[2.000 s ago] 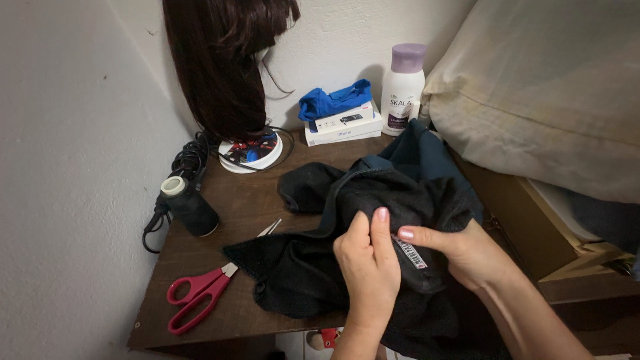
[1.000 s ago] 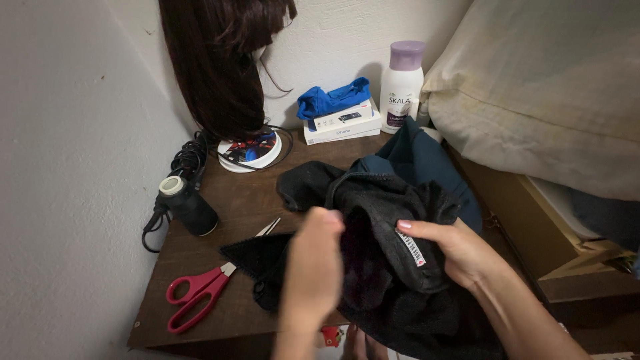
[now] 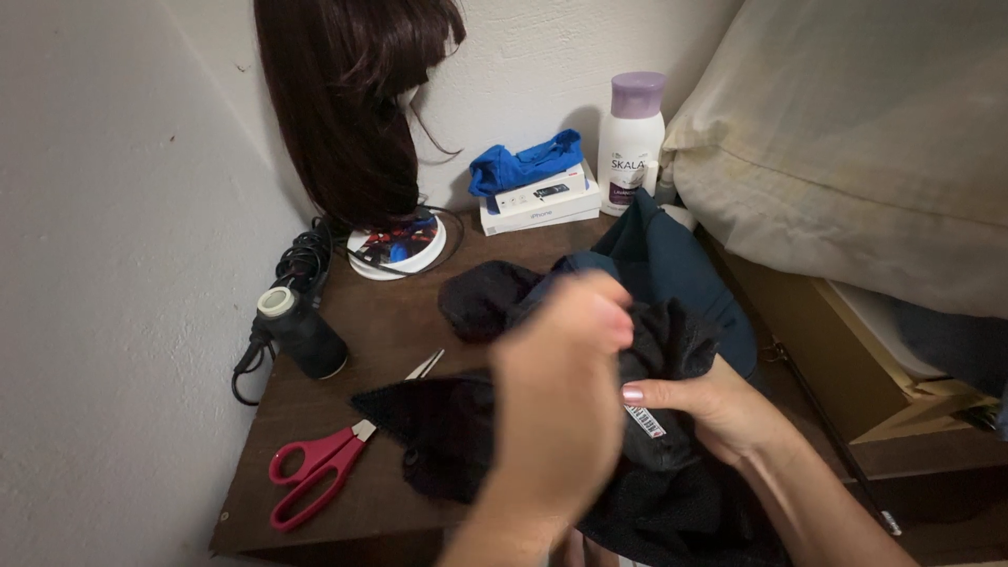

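Note:
My right hand [image 3: 720,405] grips a black garment [image 3: 669,488], its thumb on the fabric beside a small white label [image 3: 645,420]. Above the garment my left hand [image 3: 563,346] is blurred, its fingers curled; whether it pinches anything fine, such as a thread, cannot be seen. A dark teal cloth [image 3: 685,268] lies behind the black fabric. Scissors with red handles [image 3: 323,472] rest at the left, their blades partly beneath a corner of the garment. Farther back at the left stands a spool of black thread [image 3: 303,335].
A dark brown wig [image 3: 346,102] hangs over a round white object [image 3: 398,248]. Coiled black cable [image 3: 303,252] lies by the wall. Behind are white boxes [image 3: 543,206] topped with blue cloth [image 3: 526,164], and a lotion bottle [image 3: 631,146]. Pale fabric [image 3: 850,142] and an open drawer [image 3: 866,378] bound the right.
My left hand was at the garment near the label two seconds back, then moved left and down, and is now raised over the fabric. My right hand has kept its hold.

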